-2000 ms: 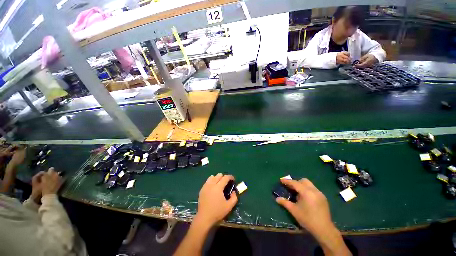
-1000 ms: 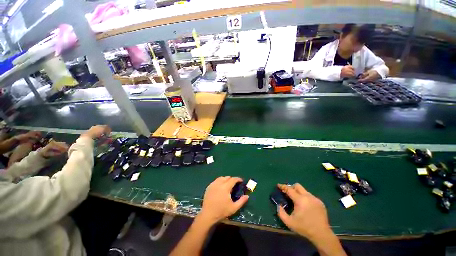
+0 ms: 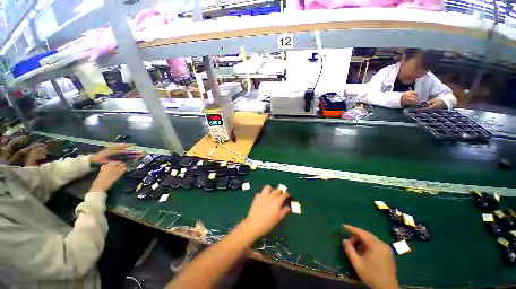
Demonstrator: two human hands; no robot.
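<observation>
My left hand (image 3: 268,211) is over the green work surface (image 3: 308,195), closed around black material, mostly hidden under the fingers. Two white tabs (image 3: 295,207) show at its fingertips; whether they belong to one unit or two I cannot tell. My right hand (image 3: 370,257) is low and to the right, thumb and index finger apart, with no unit visible in it; a dark patch lies between them. A dense pile of black units (image 3: 186,176) lies to the left. A small cluster of black units with white tabs (image 3: 403,227) lies right of my hands.
More units (image 3: 503,226) lie at the far right. A power supply (image 3: 218,124) stands on a wooden board (image 3: 254,131) behind the left pile. A neighbour's arms (image 3: 85,169) reach to that pile's left end. A person in white (image 3: 390,90) sits opposite at a black compartment tray (image 3: 450,124).
My left hand has moved forward towards the pile with its unit. My right hand has moved right and down, and the black unit it held no longer shows in it. The view has shifted.
</observation>
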